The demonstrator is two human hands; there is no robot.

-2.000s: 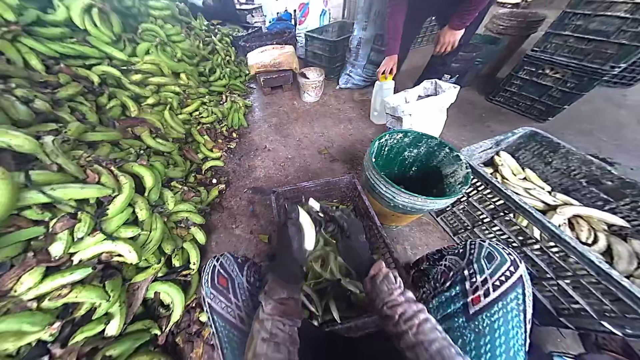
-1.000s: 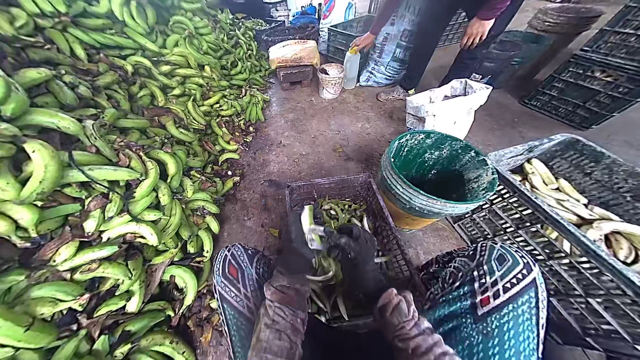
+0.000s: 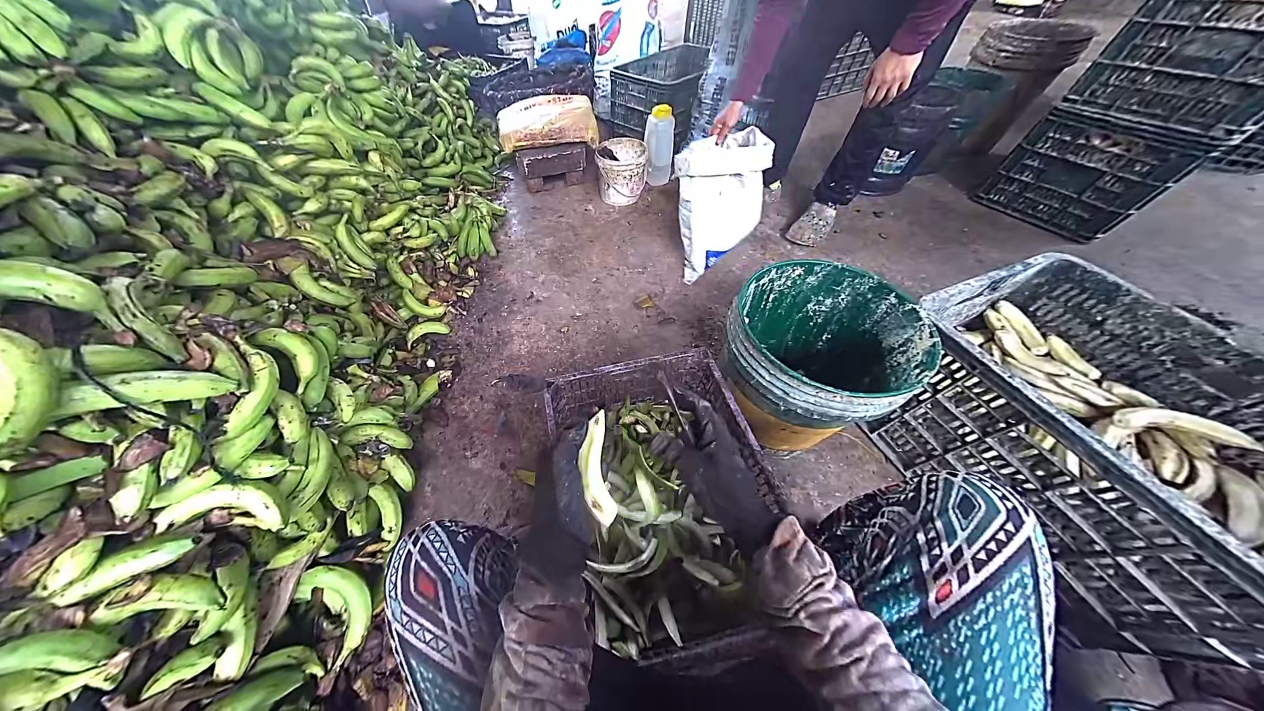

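My left hand [image 3: 565, 494], in a dark glove, holds a partly peeled plantain [image 3: 595, 469] upright over the left side of a dark plastic crate [image 3: 632, 373]. Green peels [image 3: 657, 533] fill much of that crate, which stands between my knees. Over its right side is my right hand [image 3: 713, 464], also dark-gloved, closed around a thin knife [image 3: 671, 397] whose blade points up and left. The blade is apart from the plantain. Peeled plantains [image 3: 1116, 395] lie in a larger black crate [image 3: 1027, 405] at the right.
A heap of green plantains [image 3: 247, 395] covers the left. A green bucket [image 3: 834, 336] stands beyond my right knee. Farther off, a person's hand [image 3: 726, 118] touches a white sack [image 3: 721, 202], near a capped plastic bottle [image 3: 659, 146] and a small pail [image 3: 622, 173]. Stacked crates [image 3: 1096, 168] stand at the back right.
My right hand has moved away from the plantain, to the right. The other person has let go of the bottle, now standing by the pail, and has a hand on the white sack, which stands taller.
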